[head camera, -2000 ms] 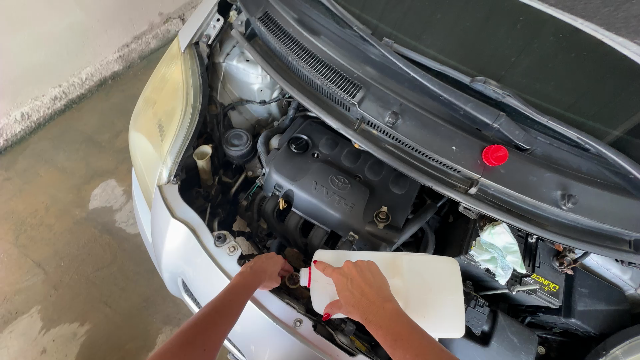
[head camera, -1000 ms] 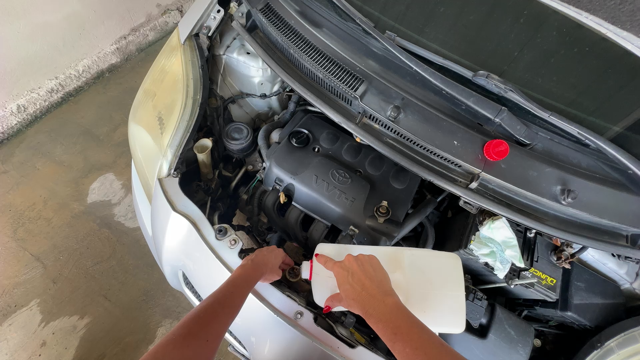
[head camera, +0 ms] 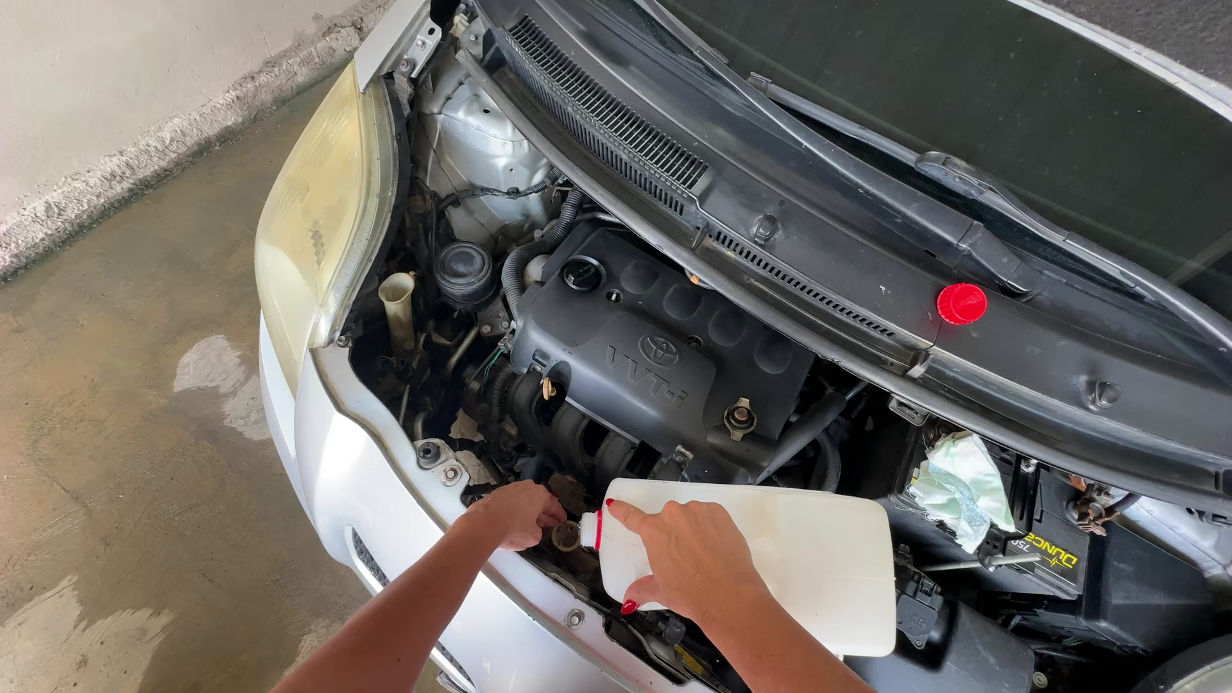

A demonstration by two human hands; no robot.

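My right hand grips a white plastic jug, tipped on its side with its mouth pointing left. The jug's neck, with a red ring, is at the round radiator filler neck behind the front panel. My left hand is beside that opening, fingers bent together; whether they hold anything is hidden. A metal radiator cap rests on the black engine cover. A red plastic cap lies on the cowl below the windscreen. Any liquid leaving the jug cannot be seen.
A crumpled cloth or paper lies on the car battery at right. The open washer filler neck stands near the yellowed headlight. The silver front panel runs below my left arm. A wall is at upper left.
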